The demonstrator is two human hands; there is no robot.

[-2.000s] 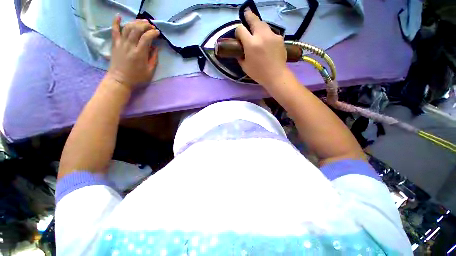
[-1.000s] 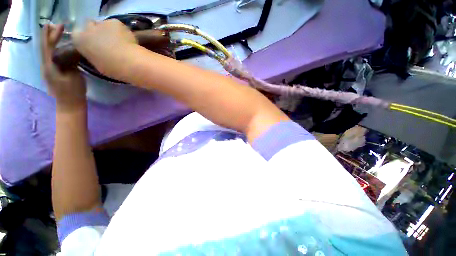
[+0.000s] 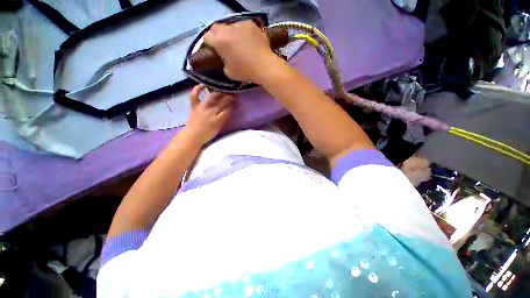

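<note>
The garment (image 3: 145,61) lies with its pale grey-blue inside up, and black strips frame a long pale shape on it. My right hand (image 3: 241,52) is closed around the brown handle of the steam iron (image 3: 203,63). The iron sits over the right end of the black-framed shape, its rounded dark rim showing around my hand. My left hand (image 3: 210,113) is just below the iron at the garment's near edge, fingers bent and close to the cloth. Whether they pinch the edge cannot be told.
The purple-covered table (image 3: 372,43) extends to the right and along the near edge. The wrapped hose (image 3: 389,109) runs right from the iron, ending in yellow lines over a grey surface (image 3: 482,116). Dark cloth (image 3: 479,35) is heaped at the far right.
The iron in my right hand has moved back right from the left side of the view. My left hand has moved right and nearer me. The view has shifted over the garment.
</note>
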